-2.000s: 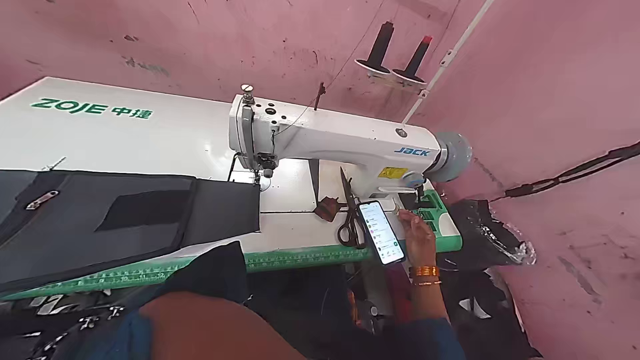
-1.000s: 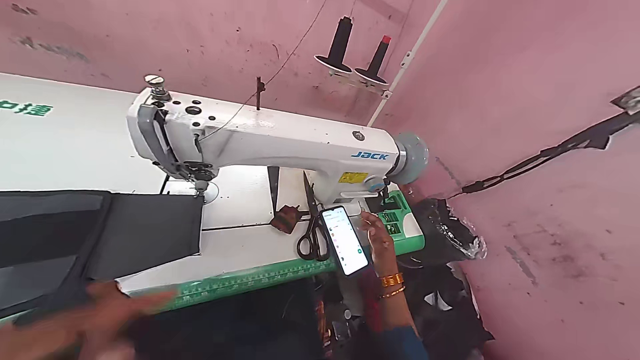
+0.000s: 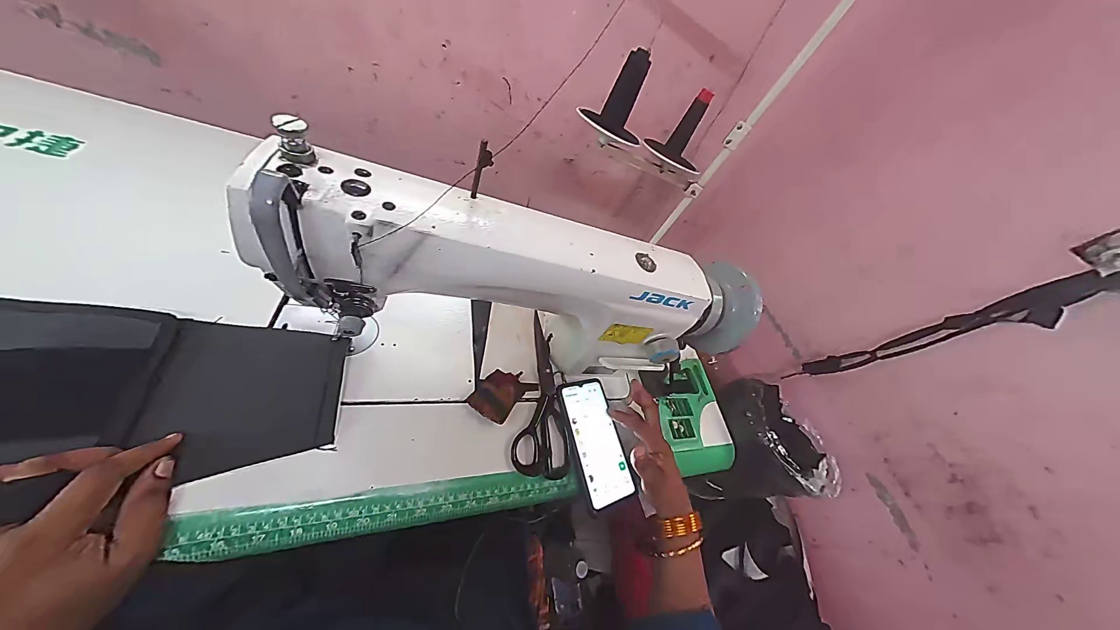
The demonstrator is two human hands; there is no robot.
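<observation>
My left hand [image 3: 96, 516] lies at the lower left, its fingertips on a dark fabric piece [image 3: 245, 385] that reaches to the presser foot of a white Jack sewing machine [image 3: 490, 236]. At the right edge of the table my right hand [image 3: 652, 446], with bangles at the wrist, is beside a lit smartphone [image 3: 598, 446], fingers spread. Whether it supports the phone cannot be told. Black-handled scissors [image 3: 544, 429] lie just left of the phone, and a small dark reddish-brown piece [image 3: 497, 395] is left of them.
A green measuring tape strip [image 3: 350, 516] runs along the table's front edge. A green and white tray [image 3: 700, 437] sits at the table's right end, with a dark plastic bag [image 3: 779, 437] beyond it. Two thread cones [image 3: 626, 96] stand behind the machine against the pink wall.
My left hand has come onto the fabric; one second ago it was blurred over the table's front edge. My right hand stays beside the phone. The view has shifted.
</observation>
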